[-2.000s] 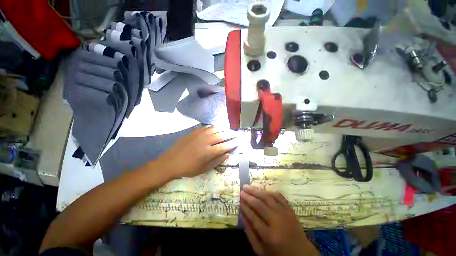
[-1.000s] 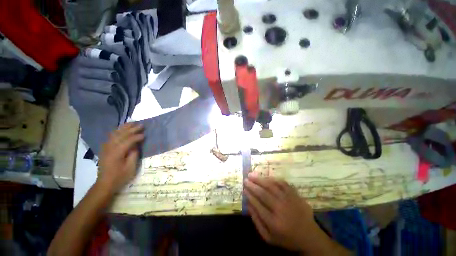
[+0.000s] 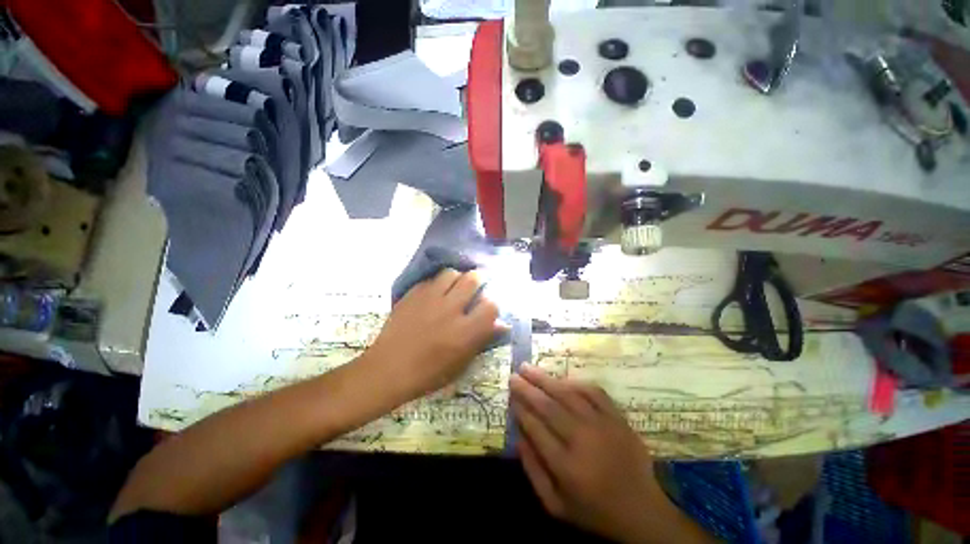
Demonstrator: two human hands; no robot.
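The narrow grey strip (image 3: 520,345) runs from the needle area (image 3: 521,278) down over the table's front edge. My right hand (image 3: 569,436) lies flat with its fingertips on the strip; the fingers are close together. My left hand (image 3: 441,324) is just left of the needle area, fingers curled on a bunched grey piece (image 3: 431,272). Glare hides where the piece meets the needle. The white sewing machine (image 3: 659,149) with its red end cover (image 3: 487,128) stands behind both hands.
A bundle of grey pieces (image 3: 213,159) hangs in folds at the left. Loose grey cut pieces (image 3: 410,165) and a pale curved piece (image 3: 399,96) lie behind my left hand. Black-handled scissors (image 3: 757,308) lie right of the needle area. A grey item (image 3: 907,342) with a pink part lies at the right edge.
My left hand has moved right from the spread grey panel to near the needle, where grey fabric is now bunched. My right hand remains on the strip. The camera view has shifted.
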